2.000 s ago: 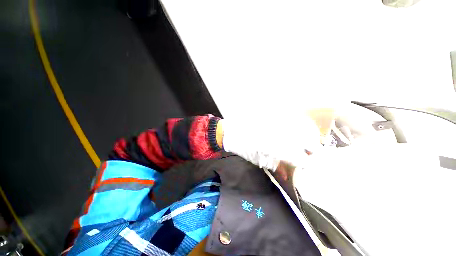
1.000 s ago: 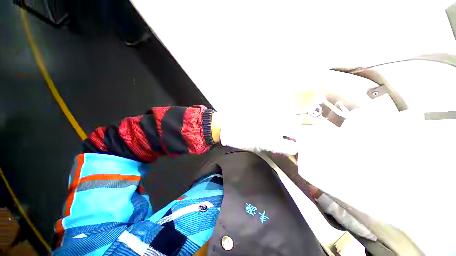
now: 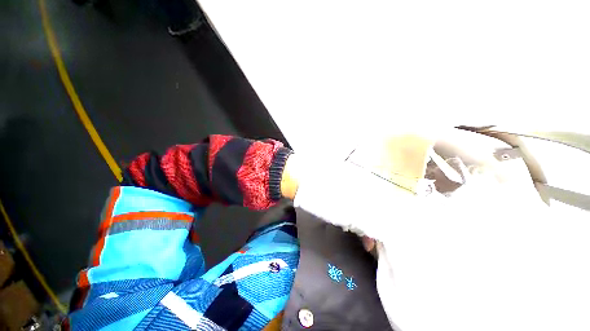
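Observation:
My left hand [image 3: 336, 200], in a white glove under a red-and-black striped cuff, reaches right over the near table edge. Glare washes out its outline; a bare fingertip shows near its lower edge. Whether the fingers grip anything cannot be told. Just beyond it lies a pale taupe tote bag [image 3: 402, 160] with a stitched panel, a darker opening and crumpled white tissue paper [image 3: 453, 169] in it. A bag handle [image 3: 527, 161] curves at the right. A large white sheet [image 3: 466, 265], overexposed, covers the lower right. My right hand cannot be made out.
The pale table [image 3: 336, 71] glares white, with its edge running diagonally from the top. Dark floor [image 3: 149, 77] with a yellow line [image 3: 77, 106] lies at the left. My dark apron [image 3: 330, 271] is against the near edge. Brown boxes [image 3: 18, 304] show at the lower left.
The white sheet now hides the bag edge and strap seen at the lower right one second ago. More of the tan stitched panel shows beyond my left hand. The camera view has shifted slightly.

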